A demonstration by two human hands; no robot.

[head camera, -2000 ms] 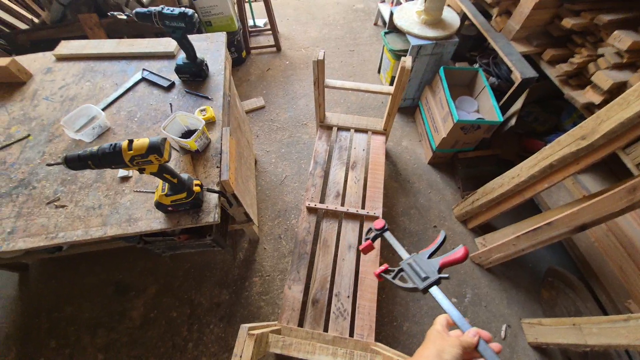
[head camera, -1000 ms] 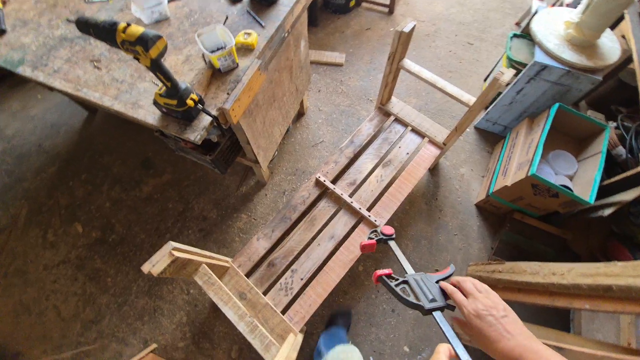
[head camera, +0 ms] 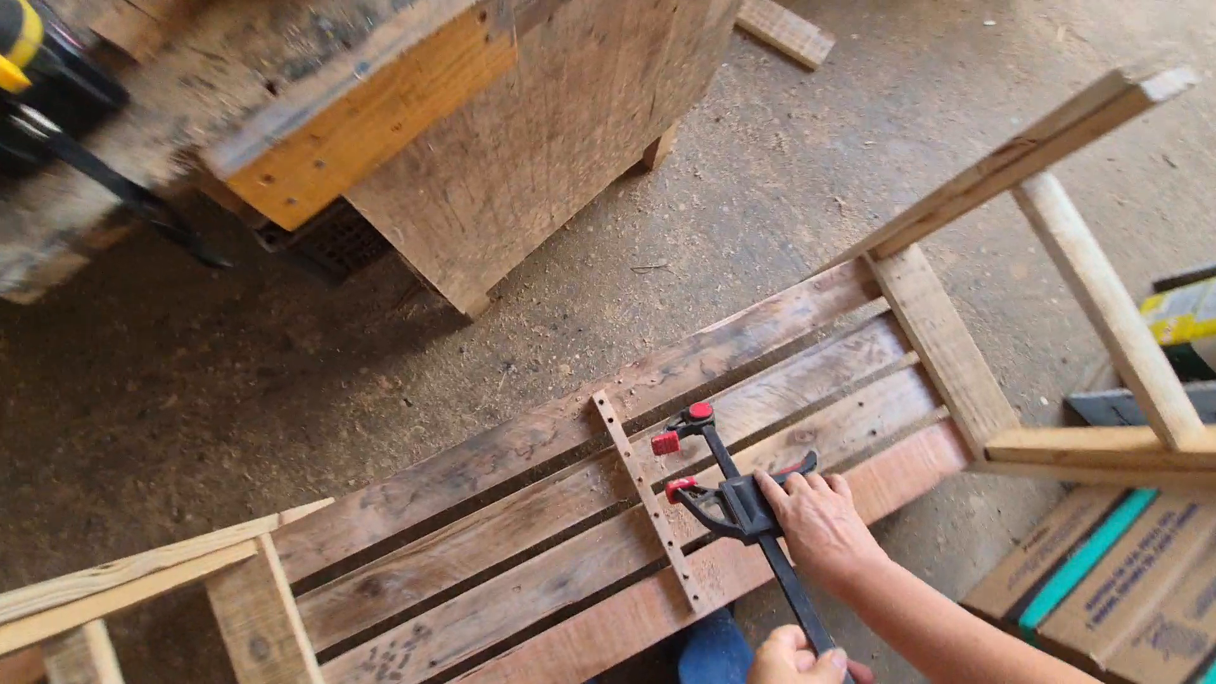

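Note:
A black bar clamp with red pads (head camera: 746,503) is held above the slats of an upside-down wooden bench (head camera: 475,494). My right hand (head camera: 822,518) grips the clamp's body and trigger. At the bottom edge of the view, my left hand (head camera: 793,655) is closed around the lower end of the bar. The clamp's jaws are apart with nothing between them. Just left of the jaws, a thin wooden strip with a row of holes (head camera: 646,499) lies across the slats. Leg frames stand at both ends of the bench, the right one (head camera: 1102,294) fully in view.
A wooden workbench (head camera: 560,142) stands at the upper left, with part of a black and yellow cordless drill (head camera: 57,85) on it. A cardboard box (head camera: 1111,579) is at the lower right. A wood offcut (head camera: 787,33) lies on the dusty floor.
The clamp has moved over the slats, close to the holed strip. My left hand, barely visible a second ago, now shows on the bar. The view has moved closer to the bench.

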